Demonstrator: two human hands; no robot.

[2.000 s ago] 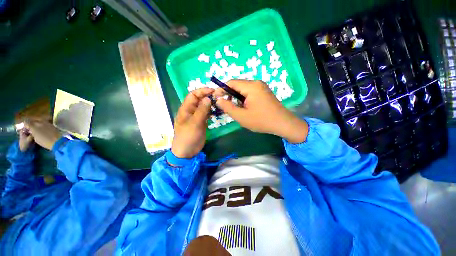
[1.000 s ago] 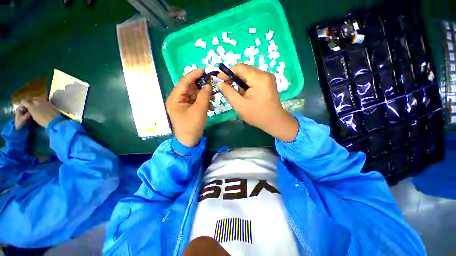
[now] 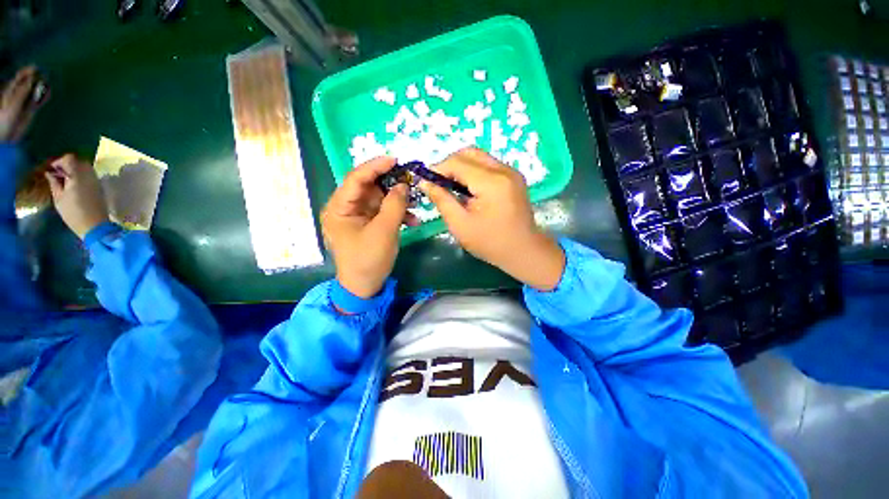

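Observation:
My left hand (image 3: 363, 226) holds a small black device housing (image 3: 398, 178) between thumb and fingers, over the near edge of the green tray (image 3: 548, 117). Metal and white bits show inside the housing. My right hand (image 3: 492, 210) holds slim black tweezers (image 3: 444, 181), whose tip end is at the housing. The fingers hide part of the housing, and the exact contact is too small to tell. Many loose white pieces (image 3: 419, 122) lie in the green tray beyond the hands.
A striped tan and white sheet (image 3: 271, 166) lies left of the tray, below a grey metal upright (image 3: 292, 27). A black blister tray (image 3: 716, 185) holds a few assemblies at right, with a pocket tray (image 3: 863, 146) beyond. A neighbour's hand (image 3: 78, 195) is near a pale sheet (image 3: 132, 183).
The tweezers have tilted flatter and their tip end has come down to the housing. Both hands stay close together. The neighbour's hands have moved apart. The view has shifted slightly.

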